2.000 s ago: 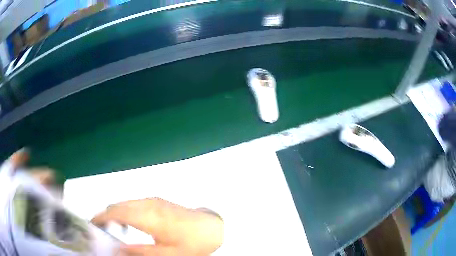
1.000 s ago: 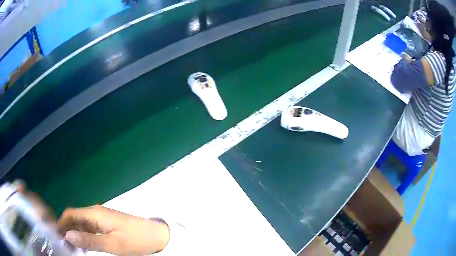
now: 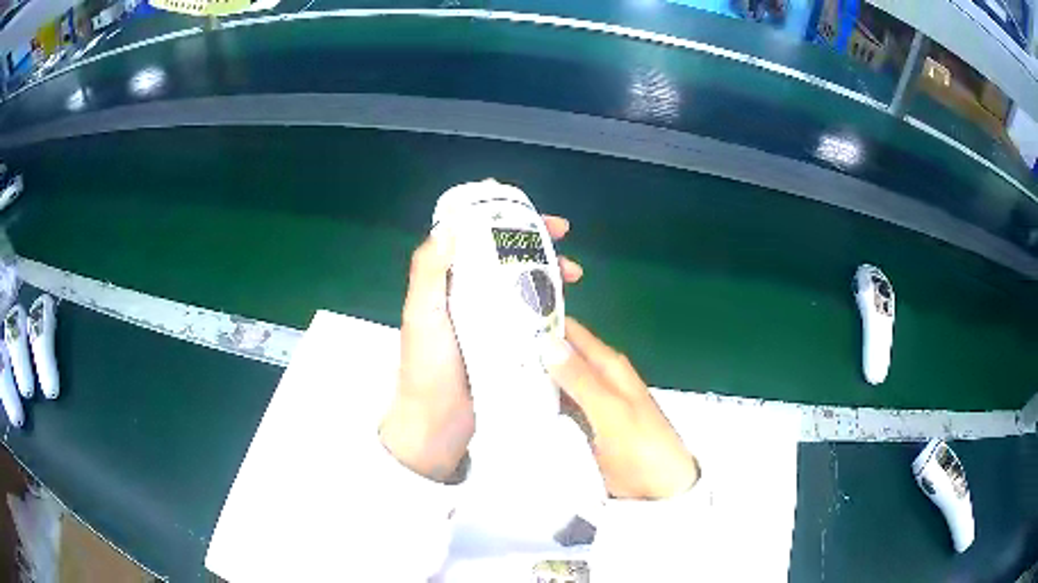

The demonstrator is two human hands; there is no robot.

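A white handheld device (image 3: 492,308) stands head-up in front of me, above the white work sheet (image 3: 307,456). Its small dark screen shows pale lit digits, with a dark oval button below. My left hand (image 3: 430,364) is closed around its left side. My right hand (image 3: 620,410) holds its right side, thumb near the button and fingertips behind the head. At the bottom edge a second dark panel (image 3: 561,572) and a small dark piece (image 3: 576,531) show on the white sheet; the body around the panel is washed out.
The green conveyor belt (image 3: 728,296) runs beyond the scuffed rail (image 3: 228,330). One device (image 3: 875,325) lies on the belt at right, another (image 3: 947,494) on the bench at right. Several devices (image 3: 43,347) lie on the bench at far left. A brown carton (image 3: 97,558) is at bottom left.
The view has swung left. Both hands have come from the lower left to the centre and now hold the device upright with its lit screen facing me. The seated person is out of view.
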